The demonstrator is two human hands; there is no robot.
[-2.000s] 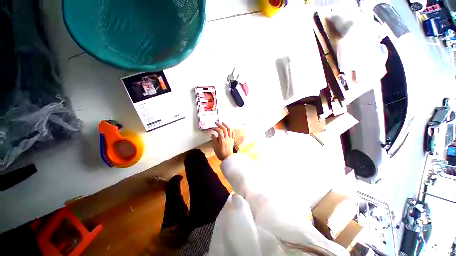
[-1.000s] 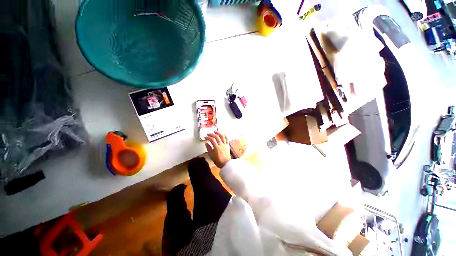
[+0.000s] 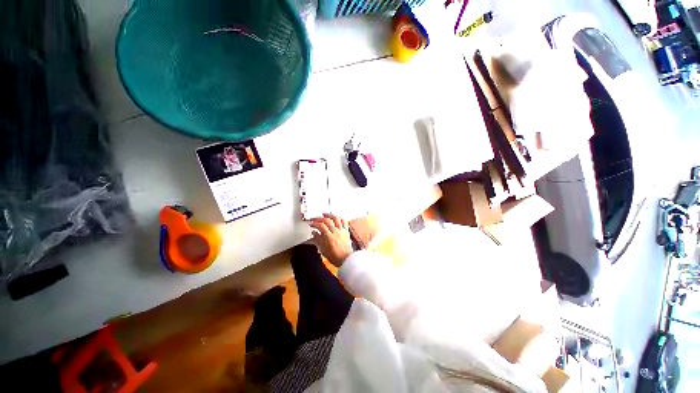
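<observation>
My right hand [image 3: 331, 239], in a white sleeve, lies at the table's front edge with its fingers apart and holds nothing. Its fingertips are at the near end of a smartphone [image 3: 313, 189] lying flat with a lit, mostly white screen. Whether they touch it I cannot tell. A tan patch shows beside the hand, too washed out to make out. My left hand is not in view. A printed white carton [image 3: 239, 179] with a dark picture panel lies flat left of the phone. Keys with a dark fob [image 3: 358, 168] lie right of it.
A teal basket [image 3: 215, 69] stands at the back left. An orange tape dispenser [image 3: 189, 242] is near the front edge, another [image 3: 408, 38] at the back. Clear plastic covers dark goods at left. Cardboard boxes [image 3: 470, 203] stand right, a red stool [image 3: 101, 363] below.
The view has shifted, so the table items sit lower in the picture. The hand has drawn back from the phone's screen to its near end. The screen has changed from a face picture to mostly white.
</observation>
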